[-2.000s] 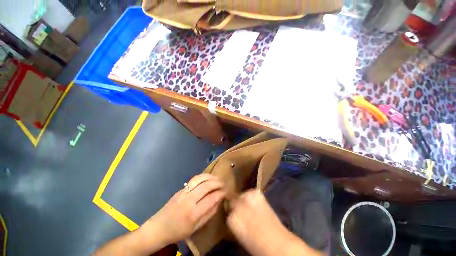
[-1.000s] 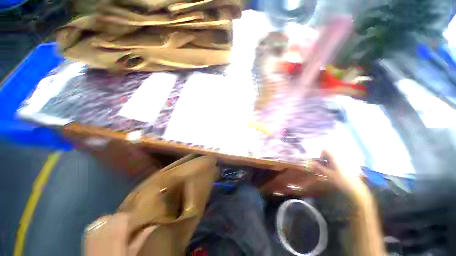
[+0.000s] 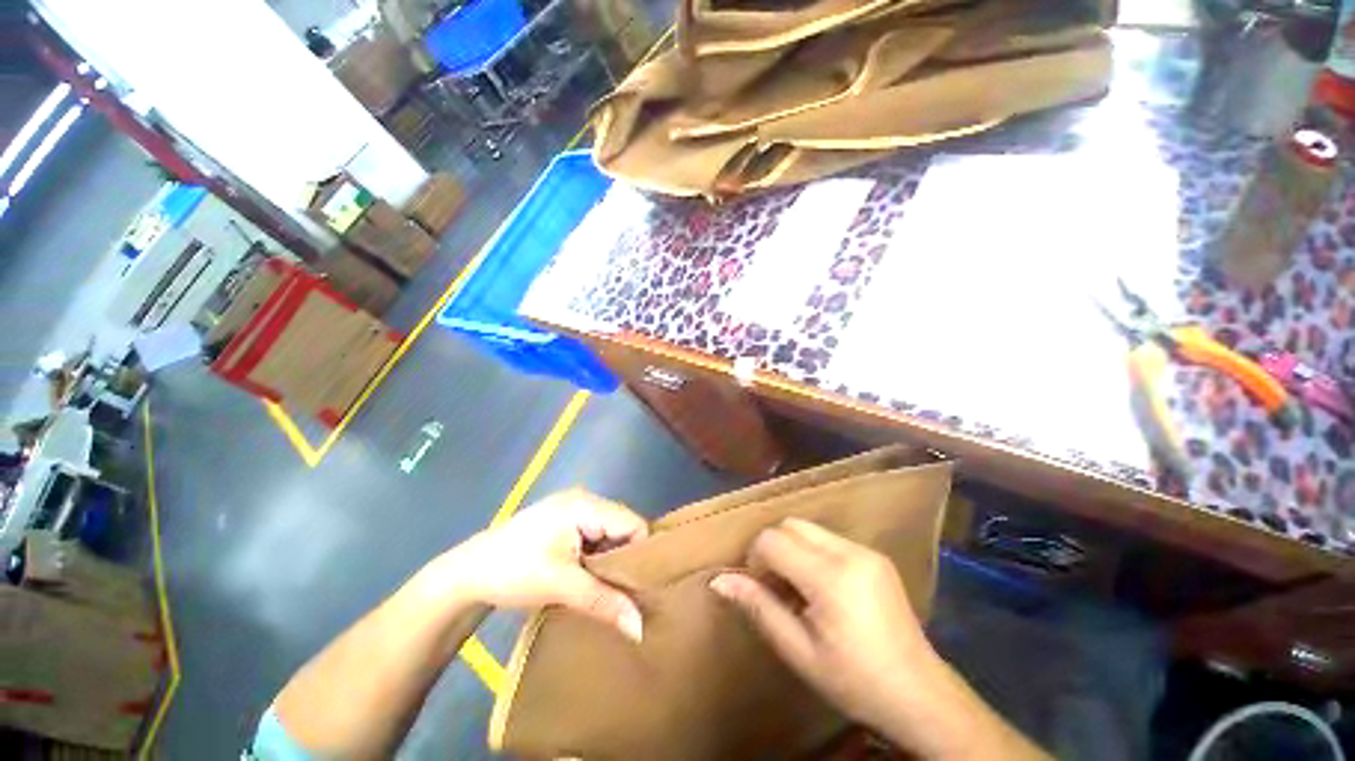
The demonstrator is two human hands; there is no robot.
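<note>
A tan-brown unfinished bag body (image 3: pixel 699 669) lies over the lap, its upper edges running up to the right. My left hand (image 3: pixel 557 558) grips the bag's upper left edge, thumb on the near face and fingers behind. My right hand (image 3: pixel 832 602) is on the bag's near face, with thumb and index finger close together at a small spot near the edge. Whether a small part sits between those fingertips cannot be seen.
Pliers with orange-yellow handles (image 3: pixel 1226 364) lie on the leopard-print desk, beside a pink tool (image 3: pixel 1308 384) and white paper (image 3: pixel 996 283). A pile of brown bags (image 3: pixel 892 82) is at the back. A blue crate (image 3: pixel 520 268) stands left of the desk; a pale hoop rim (image 3: pixel 1271 729) is lower right.
My right hand has come back from the desk's right side to the bag. My left hand has shifted along the bag's edge, and the bag now shows a broad flat face. The view has swung left.
</note>
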